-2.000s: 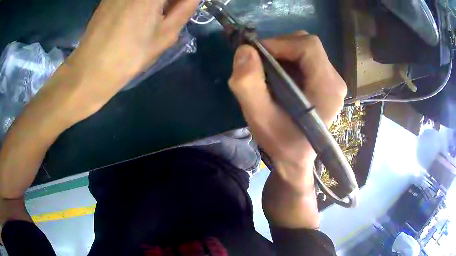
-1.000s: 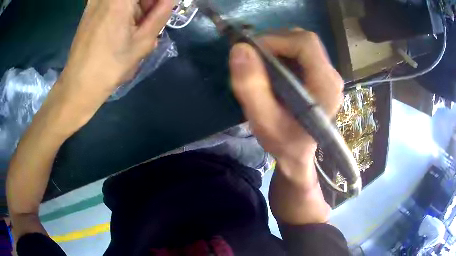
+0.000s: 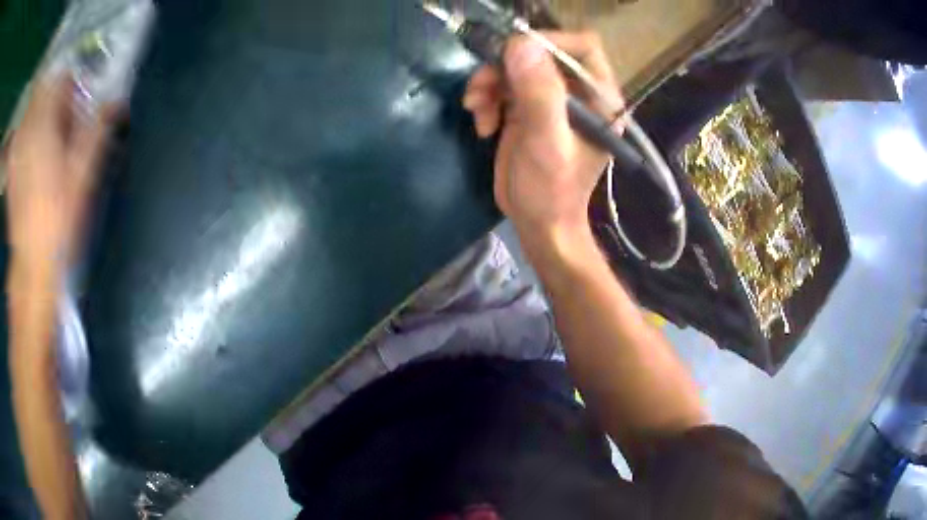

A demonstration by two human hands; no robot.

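Note:
My right hand [image 3: 554,132] holds the dark soldering iron [image 3: 620,140] like a pen, above the dark green bench mat [image 3: 274,163]. The iron's metal tip end points to the upper left, and its pale cable loops beside the hand. My left hand [image 3: 61,152] is at the far left, blurred, over the pale edge rail [image 3: 132,25]. A small blurred whitish thing [image 3: 89,46] is at its fingertips; I cannot tell whether the hand grips it. Clear plastic [image 3: 73,355] shows beside the left forearm.
A black crate [image 3: 732,320] full of gold strips with white wires [image 3: 747,193] stands right of the bench. A tan wooden board [image 3: 651,41] lies at the top right. The bench edge runs diagonally in front of my body. Grey floor shows at the lower right.
My left hand has moved left, away from the iron, and the white-wired part by it has left the middle. The view has turned, and the right hand with the iron appears higher in it.

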